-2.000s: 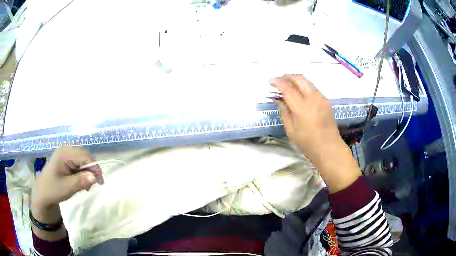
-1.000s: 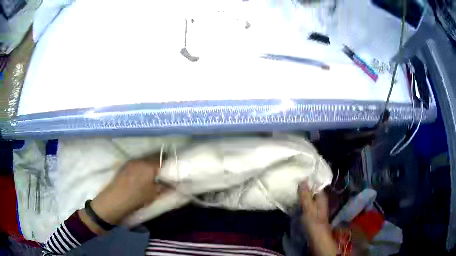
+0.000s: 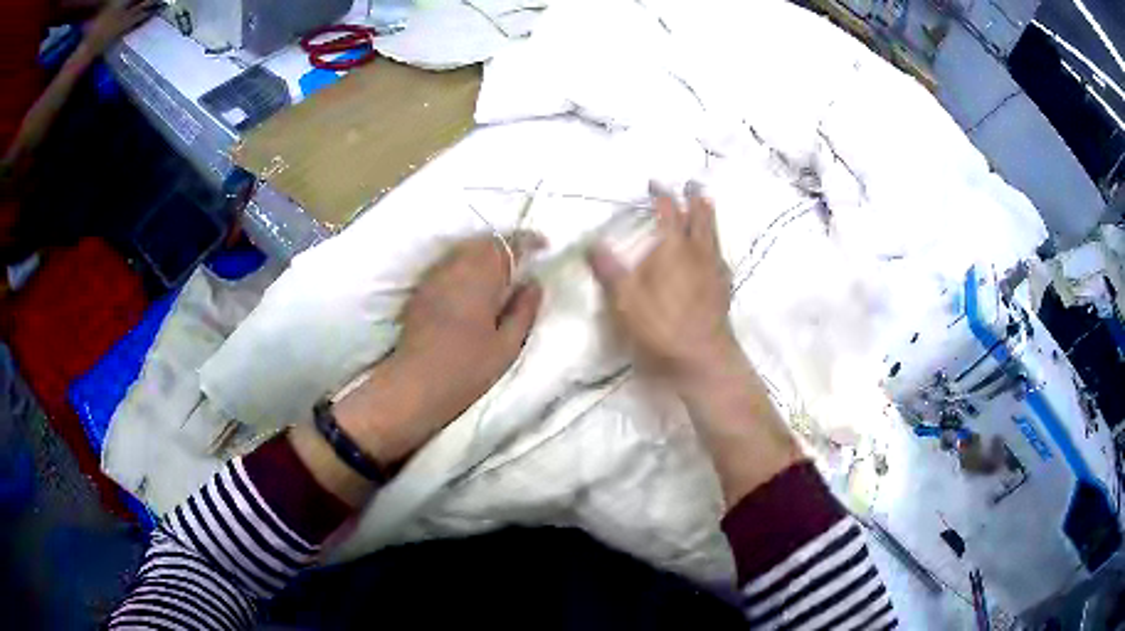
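Observation:
A large cream padded garment (image 3: 309, 314) spreads over my lap and the table. My left hand (image 3: 463, 321) lies on it left of centre, its fingertips closed on the garment's cloth. A thin white cord (image 3: 494, 237) loops up beside these fingertips. My right hand (image 3: 672, 284) is over the garment just to the right, blurred, with its fingers apart. A thin strand runs near its fingertips. I cannot tell whether the right fingers touch or hold anything.
A white-and-blue sewing machine (image 3: 1005, 431) stands at the right. A brown board (image 3: 364, 136) and red-handled scissors (image 3: 337, 47) lie at the upper left. A blue bin (image 3: 117, 376) and red cloth (image 3: 74, 308) are at the far left. Another person's arm (image 3: 74, 74) shows at the upper left.
The view has turned to the left. The garment now covers much of the table instead of only my lap. Both hands have moved up and closer together over it.

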